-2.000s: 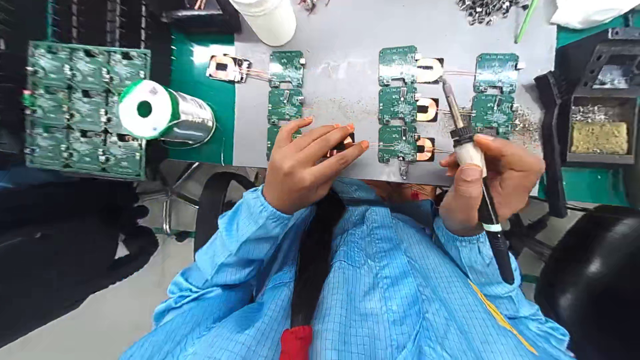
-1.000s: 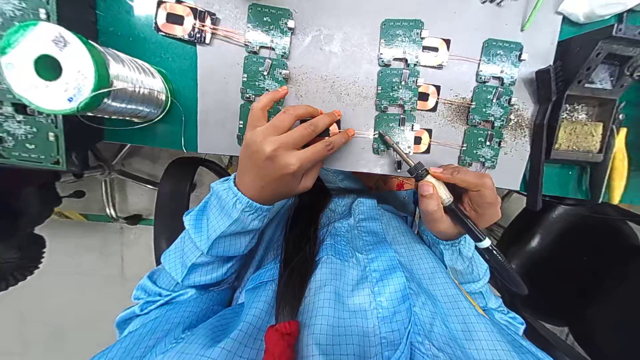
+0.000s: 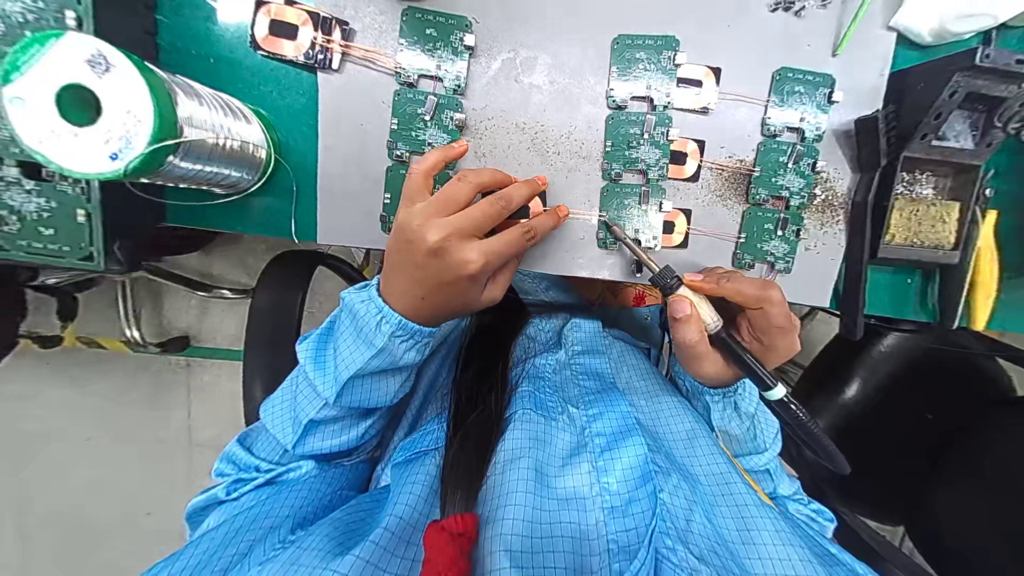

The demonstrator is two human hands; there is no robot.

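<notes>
My right hand (image 3: 732,324) grips a soldering iron (image 3: 700,308) by its sleeve. The iron's tip meets the left edge of the lowest green circuit board (image 3: 634,214) in the middle column. Thin copper leads (image 3: 580,214) run to that edge from a copper coil on a black backing (image 3: 528,206), mostly hidden under my left hand (image 3: 472,232). That hand's fingertips press on the coil and its leads. Above the lowest board are two joined boards (image 3: 637,144), with copper coils (image 3: 686,159) at their right side.
A solder wire spool (image 3: 216,140) lies at the left beside a stack of boards (image 3: 48,216). More boards stand in columns at left (image 3: 428,120) and right (image 3: 788,172). A black brush (image 3: 868,160), a soldering stand with a yellow sponge (image 3: 924,224) and solder debris (image 3: 728,188) are at the right.
The soldering iron has come down from beside the upper middle coil to the lowest middle board's left edge. My left hand stays over the coil. The view has shifted.
</notes>
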